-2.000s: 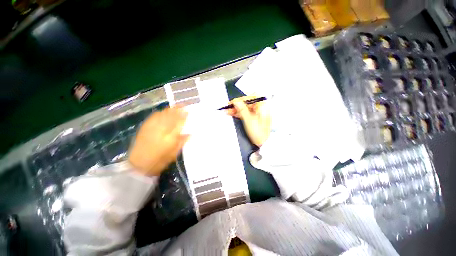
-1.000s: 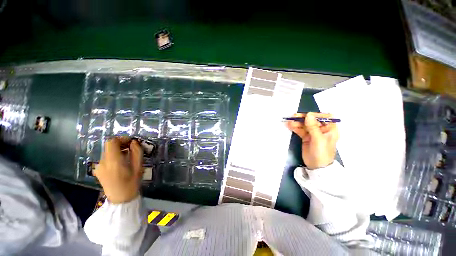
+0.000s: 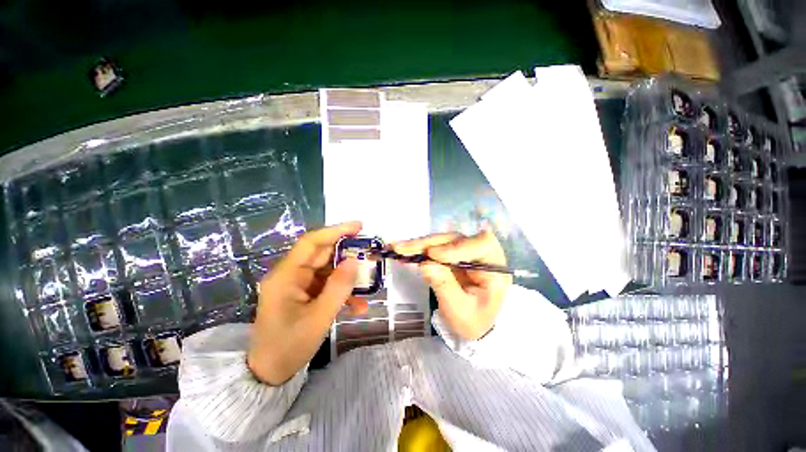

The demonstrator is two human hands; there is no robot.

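My left hand (image 3: 305, 296) holds a dark-framed square watch body (image 3: 361, 265) with a pale inside between thumb and fingers. My right hand (image 3: 464, 282) holds a thin dark pen-like tool (image 3: 451, 263), its tip at the upper right part of the watch body. Both hands are over the white sticker sheet (image 3: 376, 177), which has grey-brown rectangles at its top and bottom ends. Whether a small adhesive piece is at the tip cannot be told.
A clear blister tray (image 3: 168, 256) at left holds several units. Blank white sheets (image 3: 552, 177) lie at right, beside a filled tray stack (image 3: 707, 190). Empty clear trays (image 3: 654, 353) are lower right. One loose unit (image 3: 106, 78) lies on the green belt.
My left hand has moved from the left tray to the sticker sheet with a watch body in it. My right hand has brought the tool to that body. The camera view has shifted.
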